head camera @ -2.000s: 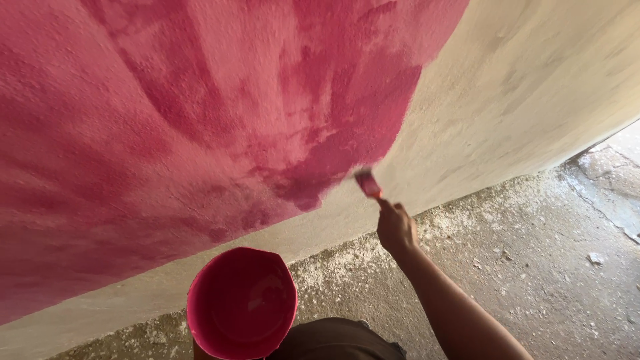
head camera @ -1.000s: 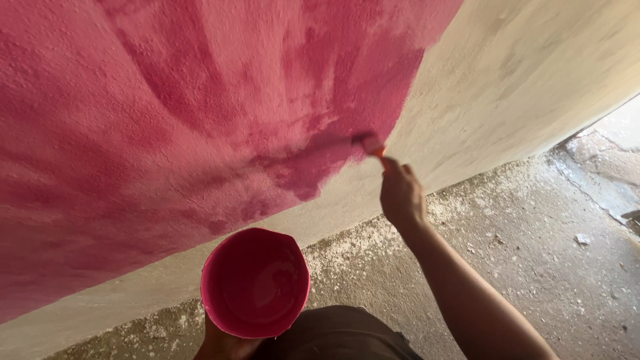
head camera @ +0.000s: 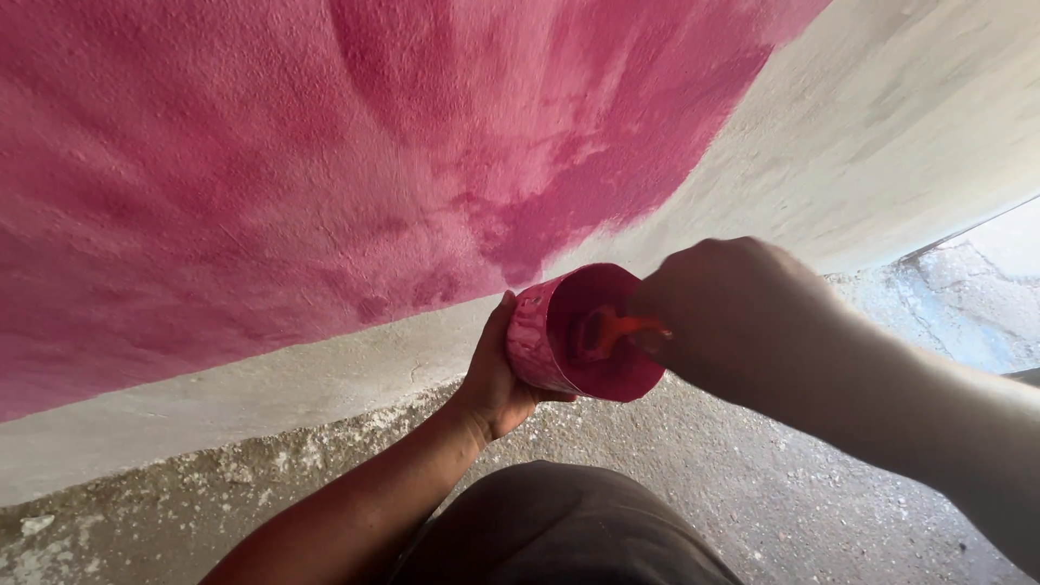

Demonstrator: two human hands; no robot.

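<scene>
My left hand [head camera: 504, 382] grips a pink paint container [head camera: 540, 337] around its outer side, near the middle of the view. The container is tilted, and its open mouth faces right toward my right hand [head camera: 715, 309]. That hand holds a paintbrush with an orange handle [head camera: 638, 327]. The brush head is inside the container, and its bristles are hard to make out against the pink paint. Behind the container, the wall [head camera: 366, 162] bears streaky pink paint, darker in patches near its lower right edge.
Unpainted off-white wall [head camera: 877, 138] lies to the right and as a strip below the pink. A rough concrete floor [head camera: 780, 487] with pale specks meets the wall's foot. My clothed knee [head camera: 561, 520] is at the bottom centre. A bright, cracked floor patch [head camera: 967, 292] shows at far right.
The brush has left the wall, where it was stroking the pink edge, and is now inside the container. My left hand has brought the container to the right and tilted it toward my right hand.
</scene>
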